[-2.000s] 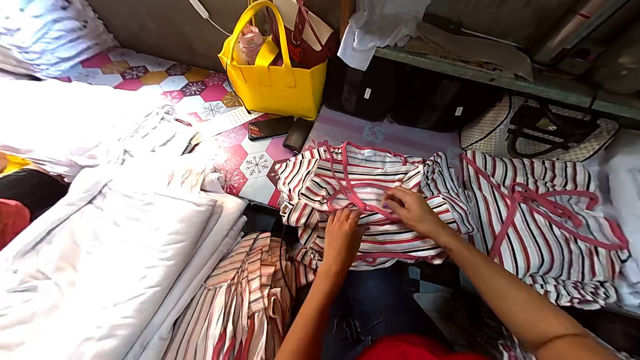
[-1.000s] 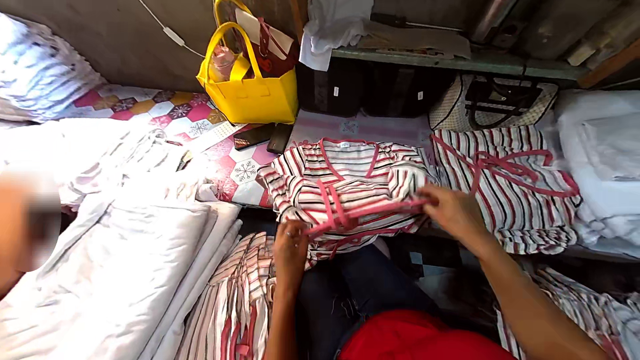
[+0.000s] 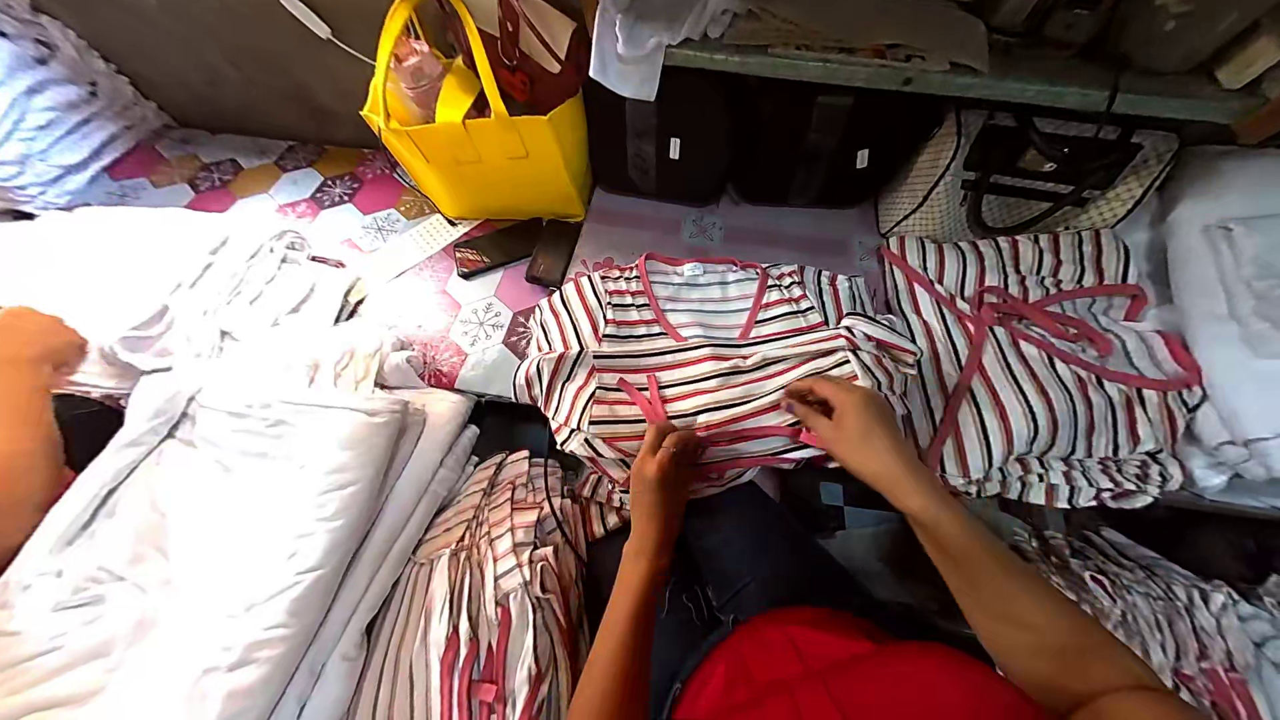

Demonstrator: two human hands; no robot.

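A striped garment [image 3: 700, 370] with a pink-trimmed neckline lies front up before me, neckline away from me. My left hand [image 3: 665, 465] is closed on its pink tie [image 3: 645, 400] near the lower edge, and two short ends stick up past the fingers. My right hand [image 3: 835, 425] is over the garment's lower right, fingers bent beside another stretch of the pink tie [image 3: 750, 437]; whether the fingertips pinch it I cannot tell. To the right lies a folded striped garment [image 3: 1040, 420] with its pink tie in a bow.
White folded cloth [image 3: 230, 500] is piled at the left, with another person's arm [image 3: 25, 420] at the edge. Striped garments [image 3: 490, 570] lie at lower left. A yellow handbag [image 3: 490, 160], phone-like dark objects [image 3: 500, 247] and a checked bag [image 3: 940, 180] stand or lie behind, below a shelf [image 3: 900, 75].
The pink tie, looped and stretched between both hands a second ago, now lies lower across the garment, with two ends above my left hand. The other person's arm has stayed at the left edge.
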